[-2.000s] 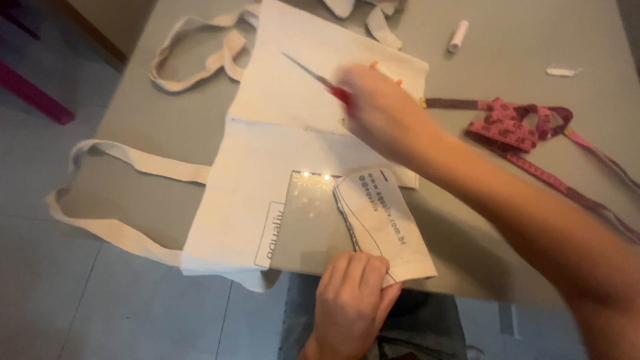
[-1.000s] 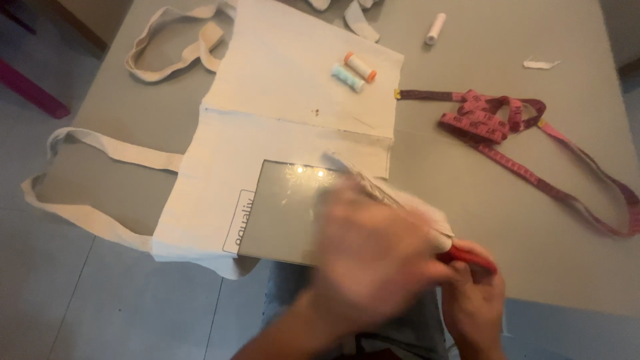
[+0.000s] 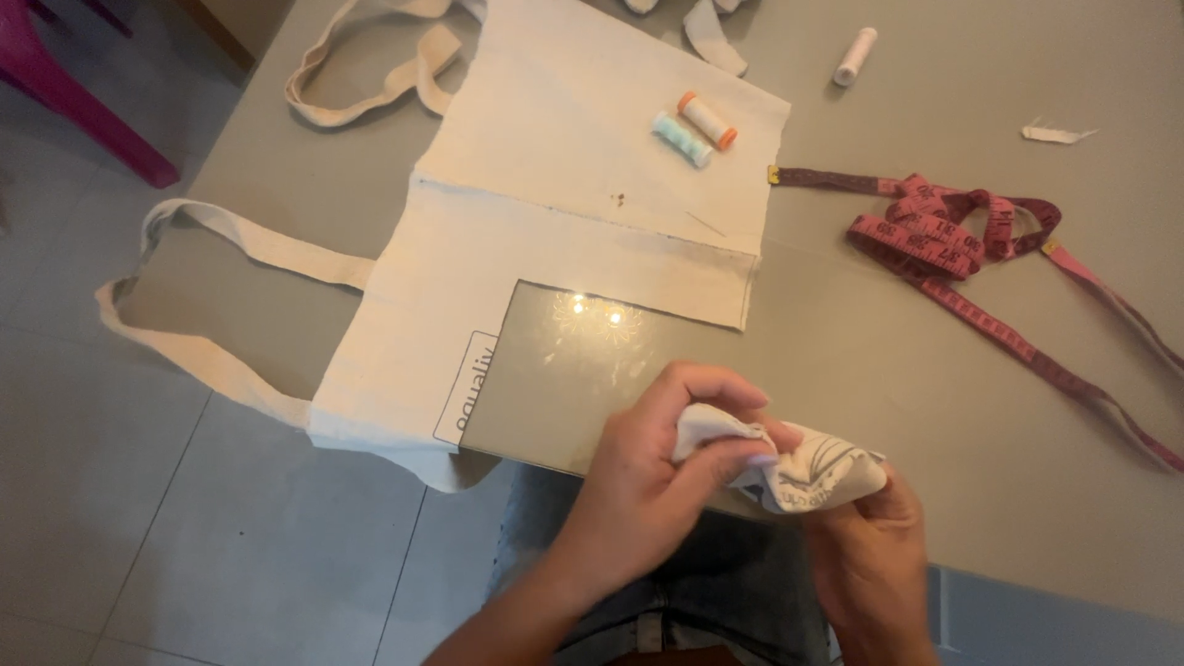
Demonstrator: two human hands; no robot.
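Note:
Both hands hold a small crumpled piece of printed off-white cloth above the near table edge. My left hand pinches its left part between thumb and fingers. My right hand grips the right end from below. Farther back lies a larger off-white cloth bag panel with fabric straps and a rectangular gap at its near right. On the panel rest an orange-ended thread spool, a pale teal spool and what looks like a sewing needle. The scissors are out of view.
A red tape measure lies loosely coiled to the right, its ends trailing outward. A pale thread spool and a small white scrap lie farther back. More cloth pieces sit at the top. A magenta chair leg shows at left.
The red-handled scissors, seen in both earlier frames, have left the view. The printed cloth, flat under my left hand two seconds ago, is now lifted and bunched between both hands.

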